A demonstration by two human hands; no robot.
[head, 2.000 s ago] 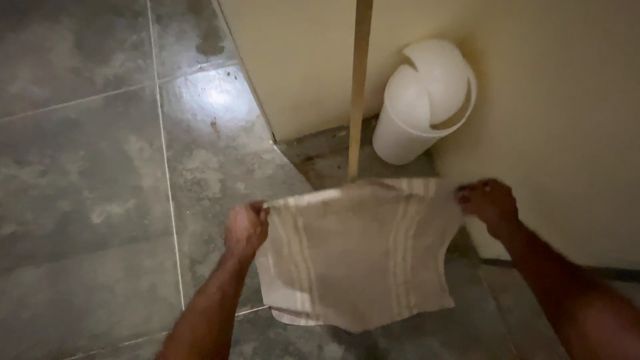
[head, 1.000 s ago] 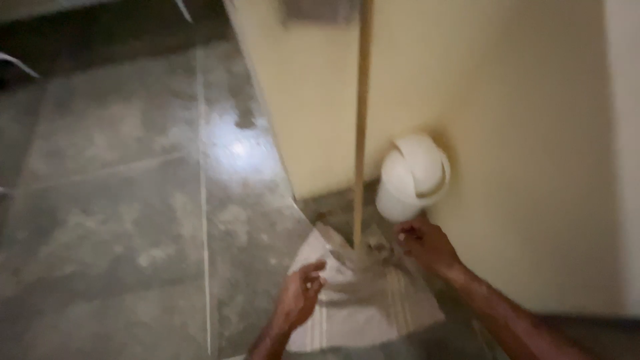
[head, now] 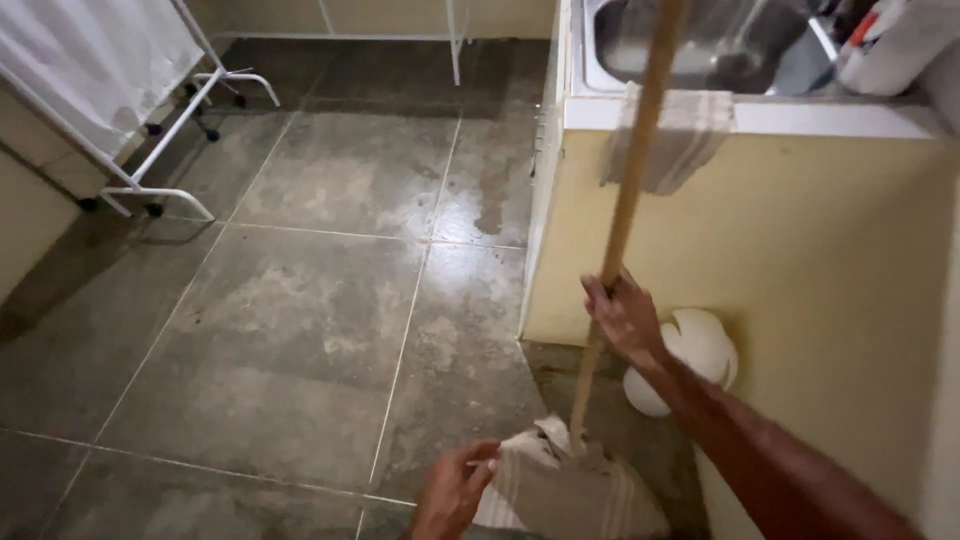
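Observation:
My right hand (head: 621, 311) is closed around a long wooden pole (head: 632, 180), which stands nearly upright. At the pole's lower end a beige striped cloth (head: 570, 495) lies bunched and draped on the floor. My left hand (head: 459, 484) is at the cloth's left edge, fingers bent; whether it pinches the fabric I cannot tell. Behind my right forearm, a white plastic bin (head: 697, 345) with a rounded lid stands against the yellowish wall.
Upper right, a metal sink (head: 592, 45) has a second striped cloth (head: 694, 139) hanging over its counter edge, with a white bottle (head: 892, 56) beside it. A wheeled white frame with a curtain (head: 97, 67) stands upper left. Grey tiled floor (head: 300, 315) shows damp-looking marks.
The cloth, held spread between both hands two seconds ago, now lies around the pole's base. My right hand has moved up from near the bin and taken hold of the pole. The view has tilted up.

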